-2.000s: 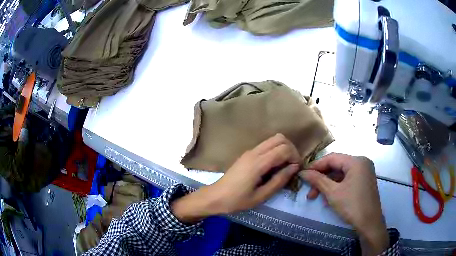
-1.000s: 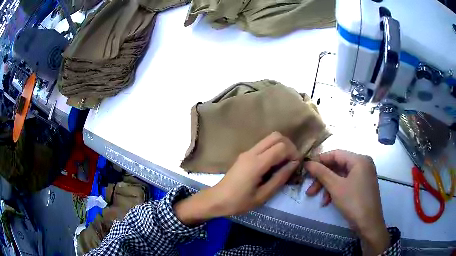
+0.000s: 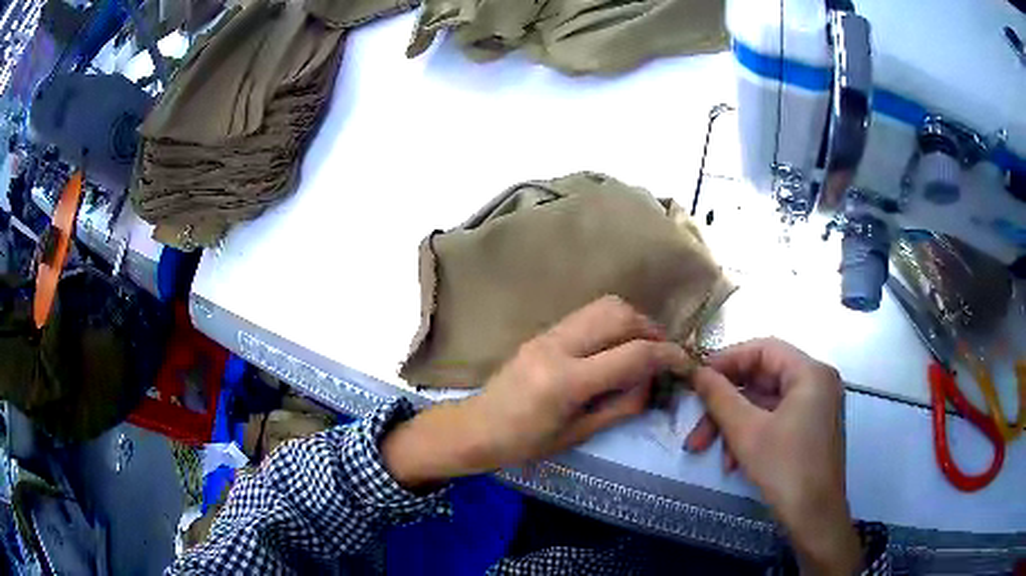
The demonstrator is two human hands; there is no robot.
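Observation:
An olive-khaki garment piece (image 3: 563,264) lies on the white table in front of me, its rounded top away from me. My left hand (image 3: 574,377) pinches its lower right corner between thumb and fingers. My right hand (image 3: 771,411) meets it there, with thumb and forefinger closed on the same seam end. The fingertips touch or nearly touch. The right hand's other fingers are curled, and I cannot tell if a small tool is inside them.
The white sewing machine head (image 3: 788,101) stands at the right, with red-handled scissors (image 3: 965,433) nearer me. A pile of folded olive cloth (image 3: 231,135) is upper left. More olive cloth (image 3: 585,34) lies along the far side. A blue bin (image 3: 456,529) shows below the table edge.
The view has shifted slightly. My left fingers have moved a little over the corner, covering more of it. The garment piece stays in nearly the same place.

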